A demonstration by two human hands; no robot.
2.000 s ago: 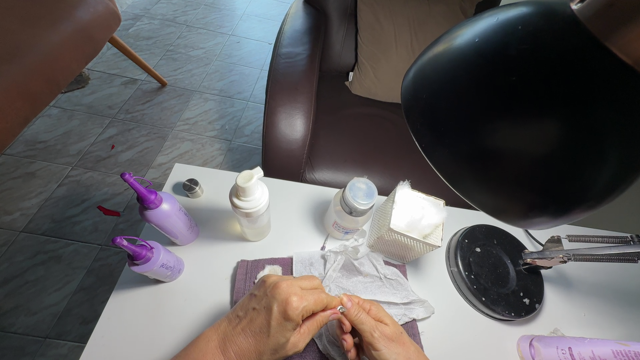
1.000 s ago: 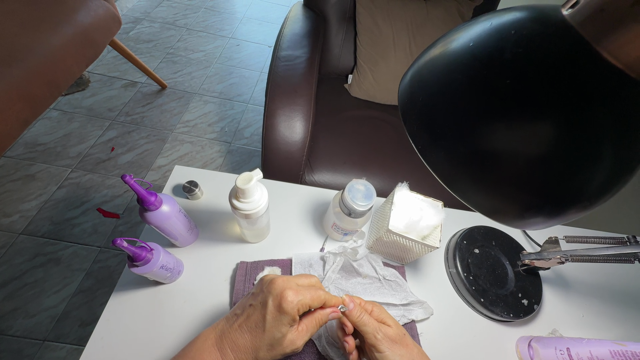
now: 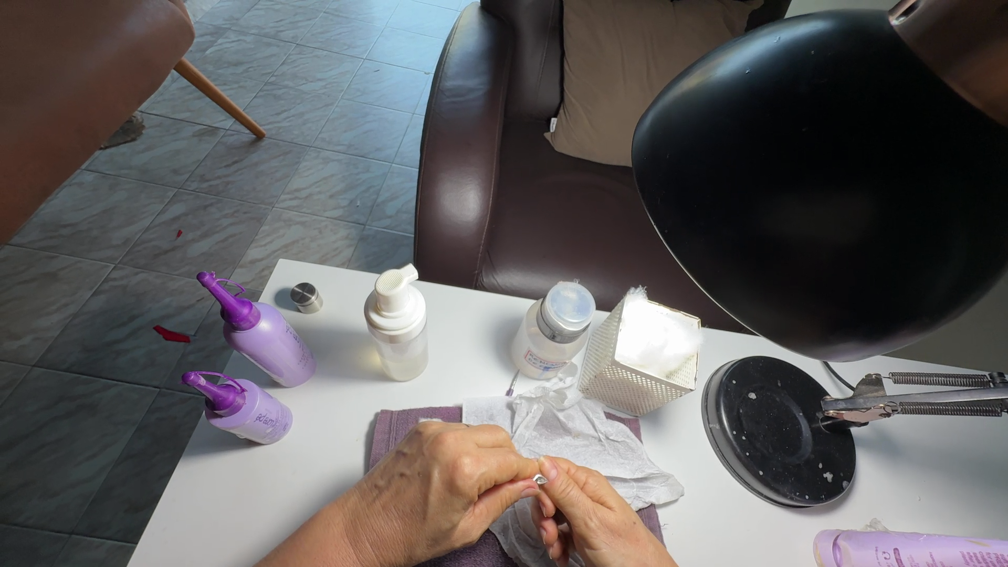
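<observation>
Both hands meet over a purple towel (image 3: 390, 429) and a crumpled white tissue (image 3: 583, 437) on the white table. The thumb and forefinger of my left hand (image 3: 449, 488) are pinched together against the fingertips of my right hand (image 3: 587, 508). A tiny shiny silver-coloured piece (image 3: 539, 479) shows between the fingertips; which hand grips it, and what it belongs to, I cannot tell. My right hand's lower fingers are curled. Just beyond the towel are a clear bottle with a metal-rimmed top (image 3: 554, 331) and a perforated holder (image 3: 638, 378) with white cotton (image 3: 657, 335).
Two purple squeeze bottles (image 3: 272, 342) (image 3: 252, 409), a metal cap (image 3: 306, 298) and a foam pump bottle (image 3: 398, 331) stand at left. A black lamp shade (image 3: 811, 181) overhangs the right side above its round base (image 3: 780, 429). A lilac bottle (image 3: 906, 549) lies at lower right.
</observation>
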